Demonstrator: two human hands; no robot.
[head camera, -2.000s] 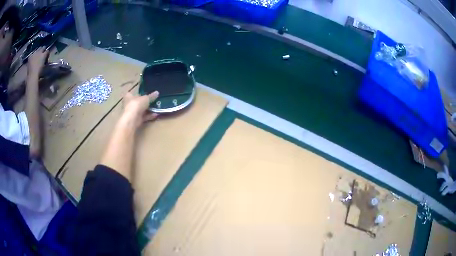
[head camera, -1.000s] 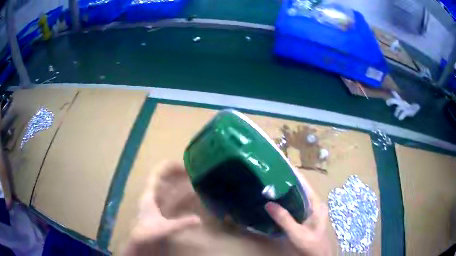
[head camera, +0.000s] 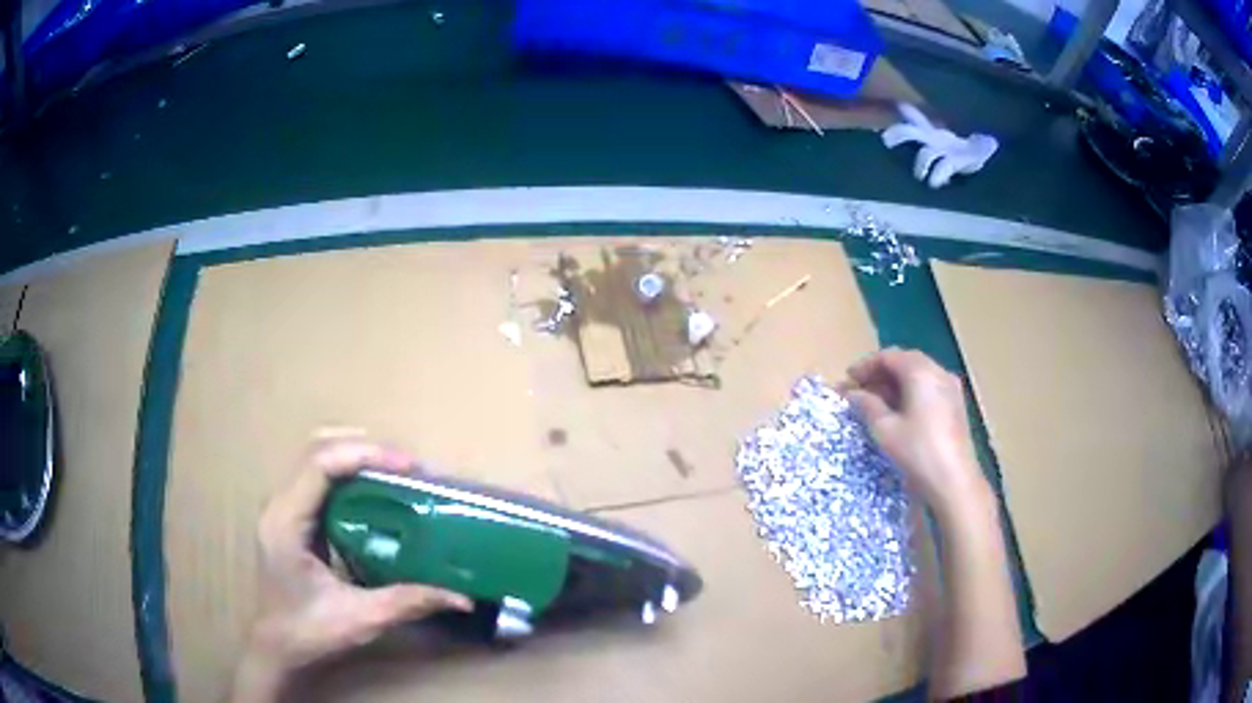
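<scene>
My left hand (head camera: 323, 563) grips a glossy green housing (head camera: 460, 549) by its left end, tilted on its side above the cardboard sheet (head camera: 343, 343). Its chrome rim faces away from me. Small silver parts (head camera: 661, 602) show at its right end, and another (head camera: 514, 617) near my thumb. My right hand (head camera: 899, 398) is at the upper right edge of a pile of small silver parts (head camera: 831, 508), fingertips close together. Whether it pinches a part cannot be seen.
A brown-stained cardboard pad (head camera: 632, 330) with small white pieces and a thin stick (head camera: 788, 291) lie beyond the hands. Another housing (head camera: 24, 433) is at the far left. A blue bin (head camera: 700, 41) and white glove (head camera: 941, 147) lie at the back. A person's arm (head camera: 1240, 508) shows at right.
The view has swung right. The green housing is now in my left hand alone, lying lower and flatter. My right hand has left it and moved to the silver pile.
</scene>
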